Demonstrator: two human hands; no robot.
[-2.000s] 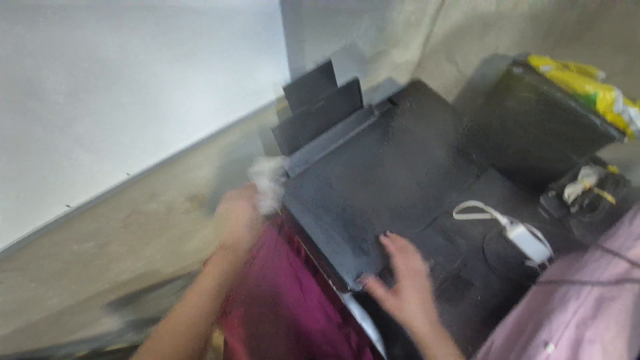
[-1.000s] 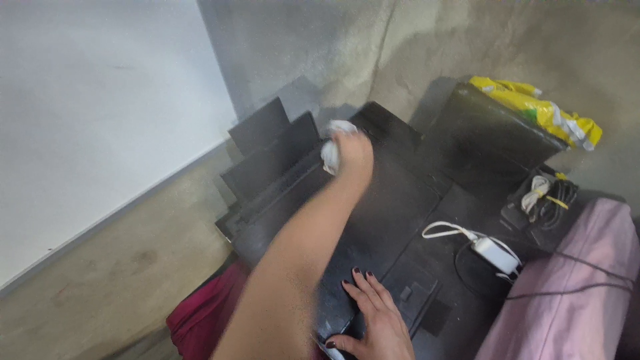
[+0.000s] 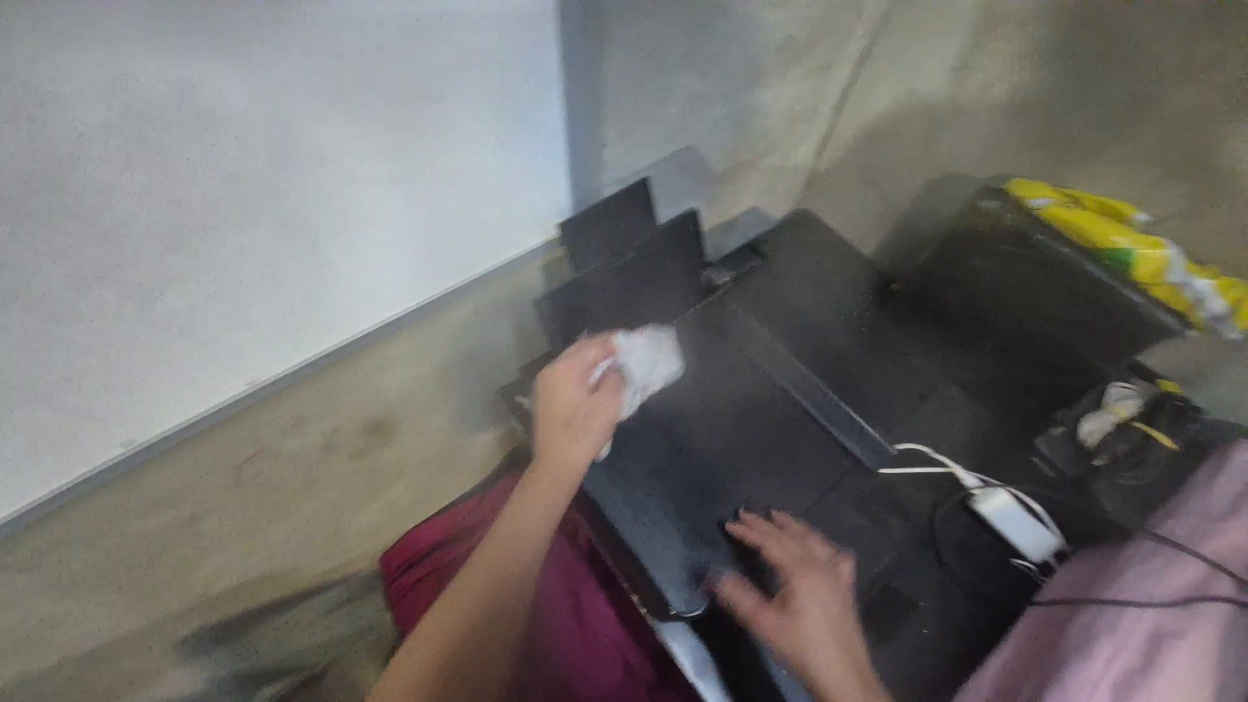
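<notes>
My left hand is closed around a crumpled white cloth, at the rear left part of a black printer. The cloth lies near the foot of the printer's raised paper support. My right hand, with dark nail polish, is spread with its fingertips at the printer's front part, holding nothing. Both hands are blurred, so how firmly the cloth or the fingertips touch the printer cannot be told.
A white power adapter with cables lies right of the printer. Beyond are a black box-like object with a yellow plastic bag and a cable bundle. Pink fabric, magenta fabric and a white board flank it.
A second ago my left hand held the cloth at the right end of the paper support; it has come back left and nearer along the printer. My right hand stays by the front part.
</notes>
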